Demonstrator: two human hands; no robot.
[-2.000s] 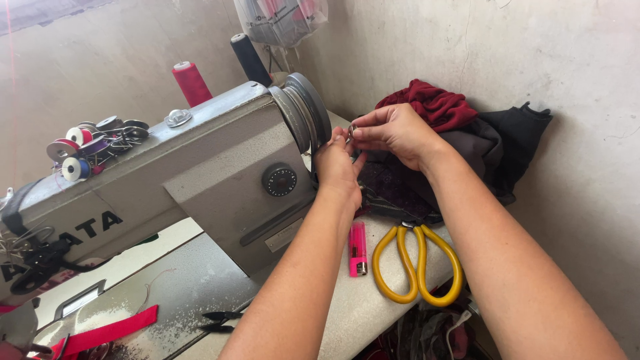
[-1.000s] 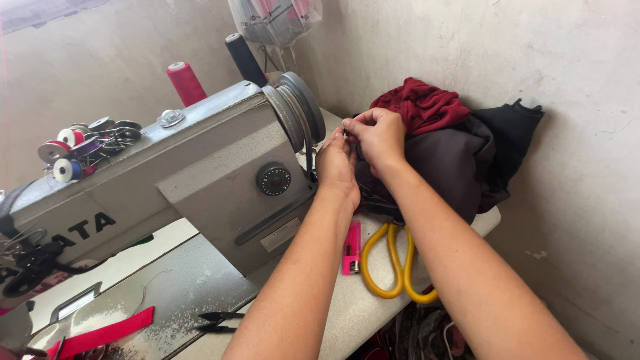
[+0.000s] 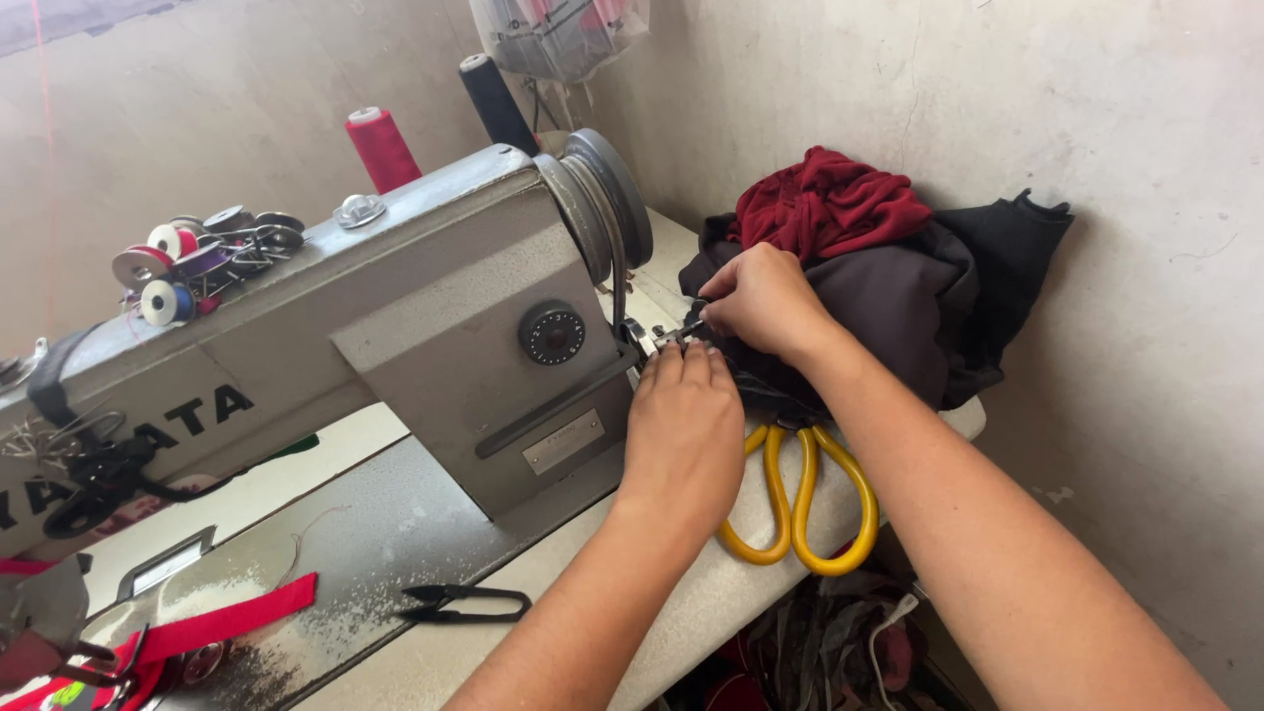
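My left hand (image 3: pixel 686 430) lies palm down at the right end of the sewing machine (image 3: pixel 444 306), its fingertips on the metal bobbin winder (image 3: pixel 647 339) below the handwheel (image 3: pixel 602 202). Just to its right, my right hand (image 3: pixel 765 301) has thumb and forefinger closed around something small and dark at the winder's outer end; the fingers partly hide it. Behind my right hand is a pile of dark cloth (image 3: pixel 879 306) topped with dark red cloth (image 3: pixel 829 204). Yellow-handled scissors (image 3: pixel 805 494) lie beside my left wrist, their blades hidden.
Several bobbins (image 3: pixel 168 301) sit on the machine's arm. Behind it stand a red thread cone (image 3: pixel 383 153) and a dark one (image 3: pixel 499 107). Black thread snips (image 3: pixel 464 602) and a red strip (image 3: pixel 227 620) lie in front. A plastic bag (image 3: pixel 563 35) hangs near the wall corner.
My hands were together by the handwheel, fingers handling a small thing. Now the left is flattened on the winder and the right is at its outer end. The pink lighter seen earlier is out of sight.
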